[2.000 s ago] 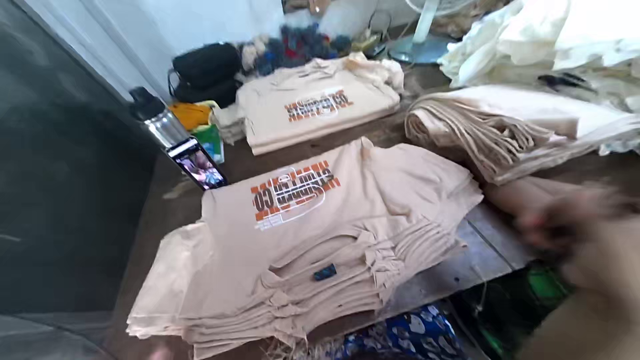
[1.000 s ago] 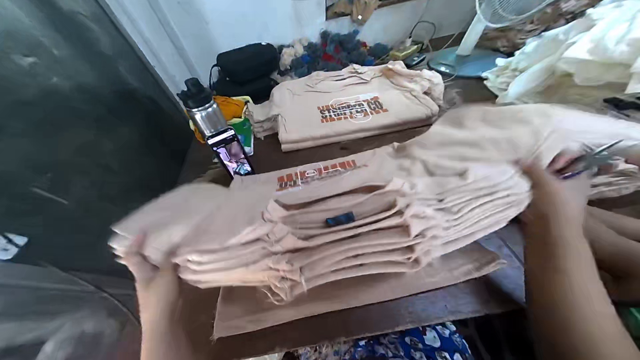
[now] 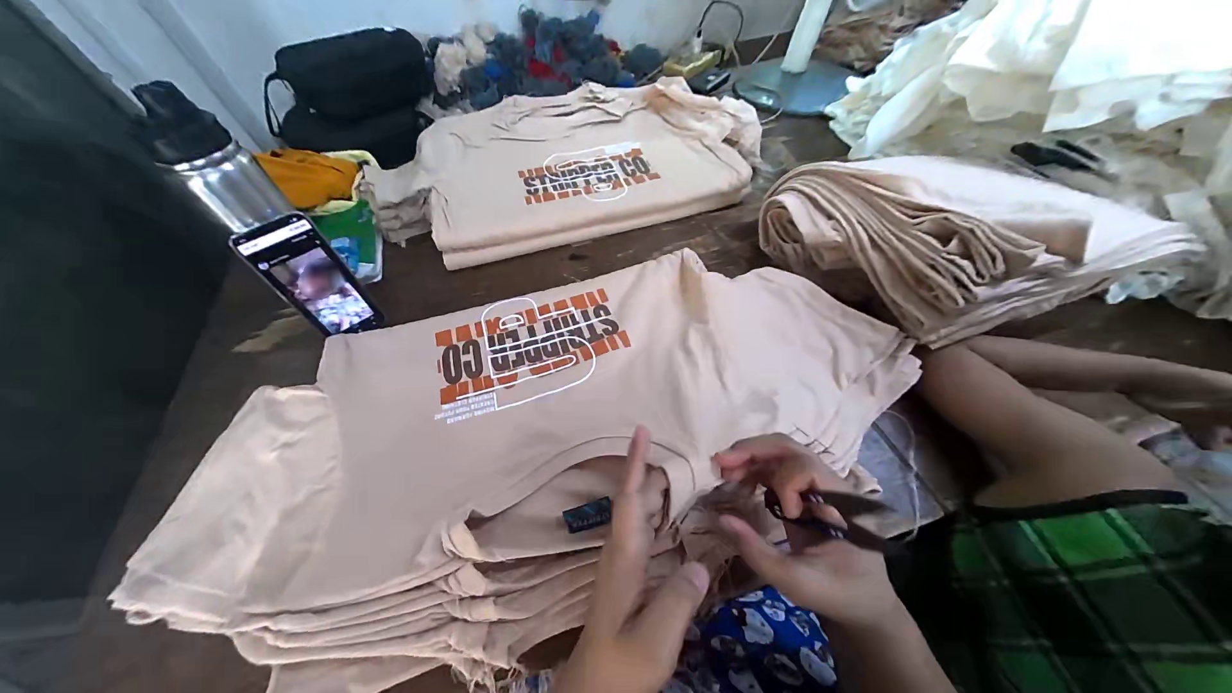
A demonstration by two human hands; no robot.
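Note:
A stack of beige printed T-shirts (image 3: 404,481) lies in front of me, collars toward me, with loose threads at the near edges. My left hand (image 3: 635,587) is over the collar opening of the top shirt, fingers apart, beside a dark neck label (image 3: 587,515). Small scissors (image 3: 833,510) with dark handles are in my right hand (image 3: 818,539), just right of the collar; their blades point right. Whether the fingertips of my right hand touch the cloth, I cannot tell.
Behind are folded T-shirts (image 3: 587,226), a steel bottle (image 3: 226,183), a phone (image 3: 308,274) and black bags (image 3: 351,87). Beige cloth (image 3: 924,231) is piled at right. Another person's arm (image 3: 1039,414) rests near the right edge, beside green plaid cloth (image 3: 1088,577).
A second ago both hands held the stack by its two sides; it now lies on the table, released. My hands have come together near the collar, and the shirt's full print shows.

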